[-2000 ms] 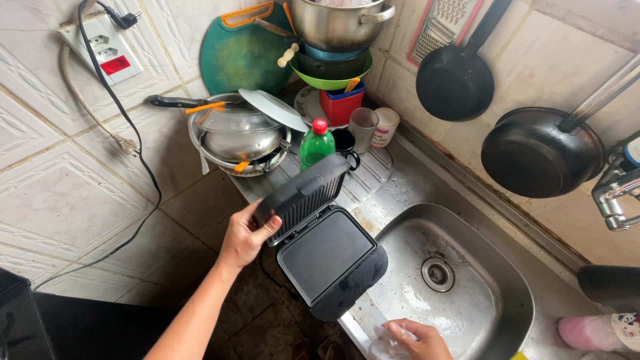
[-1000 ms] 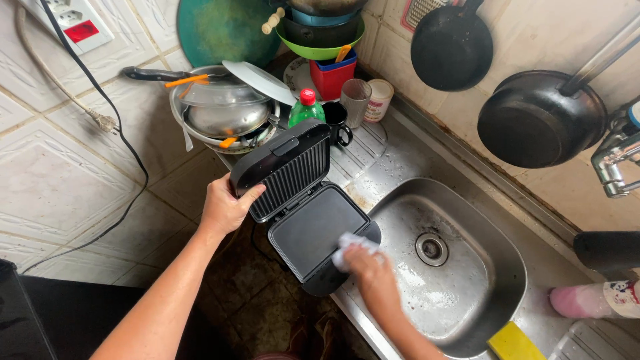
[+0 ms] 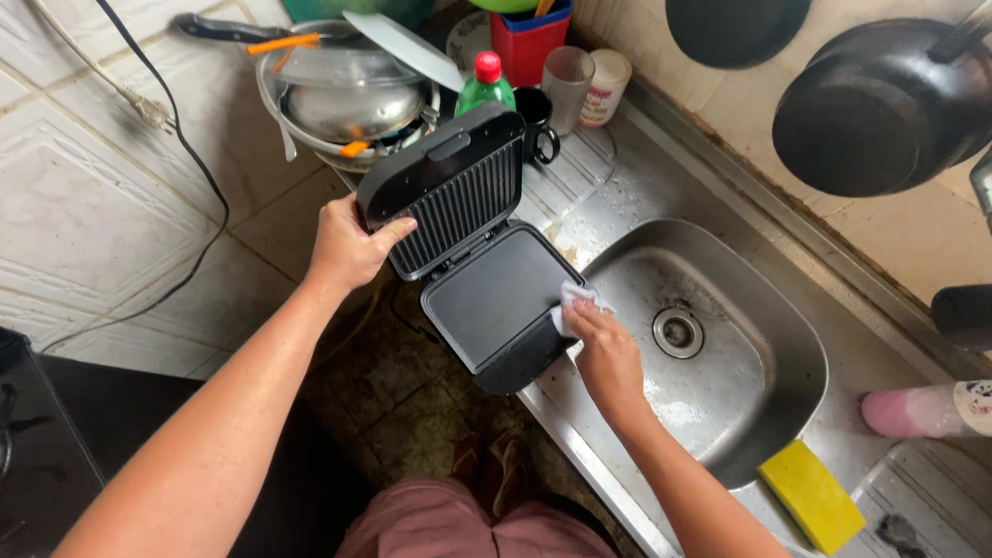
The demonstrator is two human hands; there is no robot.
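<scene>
An opened black electric grill [image 3: 500,298], with a ridged upper plate and a smooth lower plate, is held up beside the sink's left edge. My left hand [image 3: 356,244] grips the rim of its ridged lid, thumb on the inner side. In my right hand [image 3: 601,333] is a crumpled white cloth [image 3: 572,298], pressed on the right edge of the lower plate, near the corner. The fingertips are partly hidden in the cloth. Part of the grill's black cord hangs below it.
The steel sink [image 3: 721,372] lies to the right, with a yellow sponge [image 3: 812,496] and a bottle of pink liquid [image 3: 914,409] beyond. Behind the grill stand a green bottle [image 3: 485,89], a black mug [image 3: 536,124], a ribbed glass [image 3: 568,85] and stacked pans [image 3: 353,108]. More pans [image 3: 868,116] hang at right.
My right hand, low over the counter two seconds ago, has come up to the grill and then moved with the cloth to the lower plate's edge. My left hand still holds the lid.
</scene>
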